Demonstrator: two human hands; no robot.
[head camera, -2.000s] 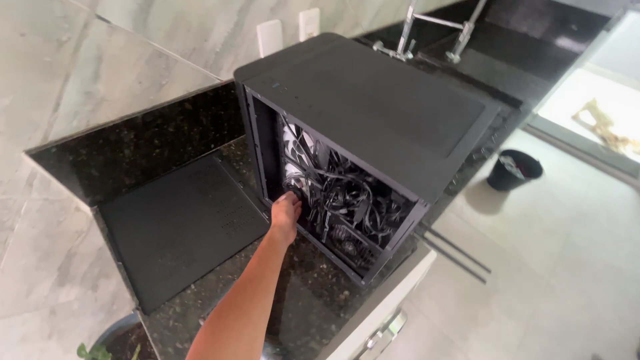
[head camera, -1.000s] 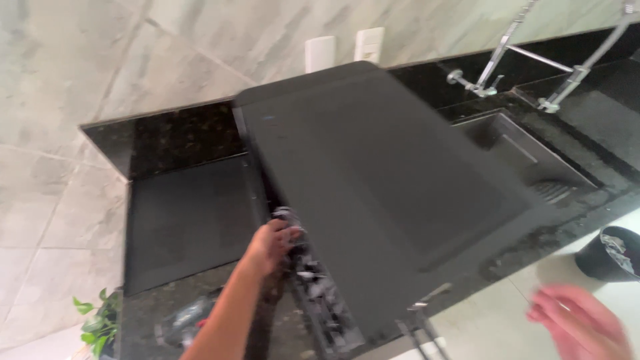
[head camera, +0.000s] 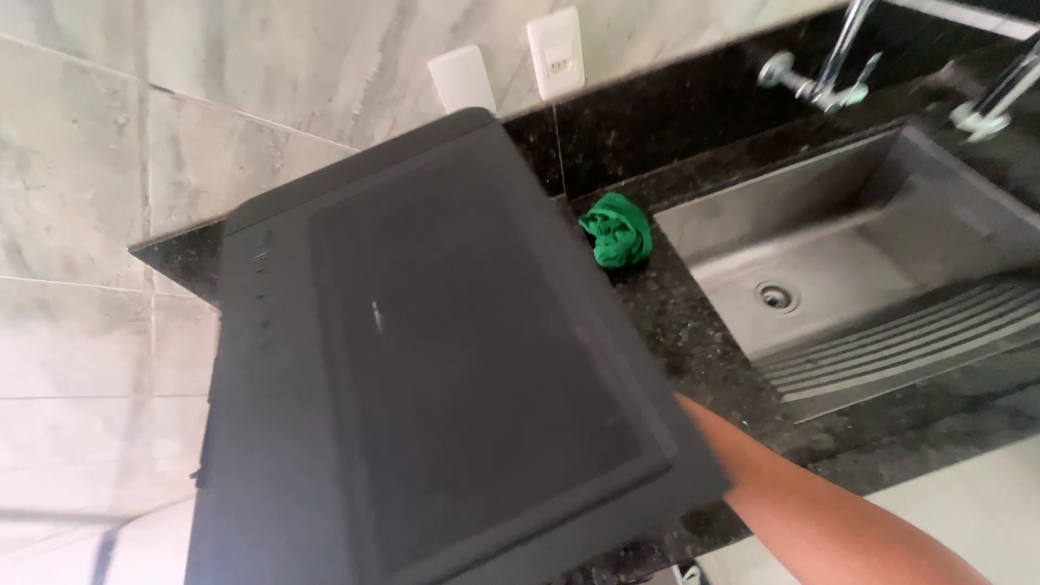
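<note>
A black computer case (head camera: 471, 349) fills the middle of the head view, its flat top face toward me and tilted over the black granite countertop. My right forearm comes in from the lower right and passes behind the case's right edge; my right hand is hidden there, so its hold cannot be seen. My left hand and arm are out of the picture. The open side with the cables does not show at this moment.
A crumpled green cloth (head camera: 619, 231) lies on the countertop (head camera: 707, 349) between the case and the steel sink (head camera: 821, 252). Chrome taps (head camera: 829, 93) stand behind the sink. On the wall are a socket (head camera: 557, 55) and a blank white plate (head camera: 463, 80).
The case has turned and looms larger in view. My left hand, earlier at its open side, has gone from view; my right arm now reaches behind the case. The green cloth has come into sight.
</note>
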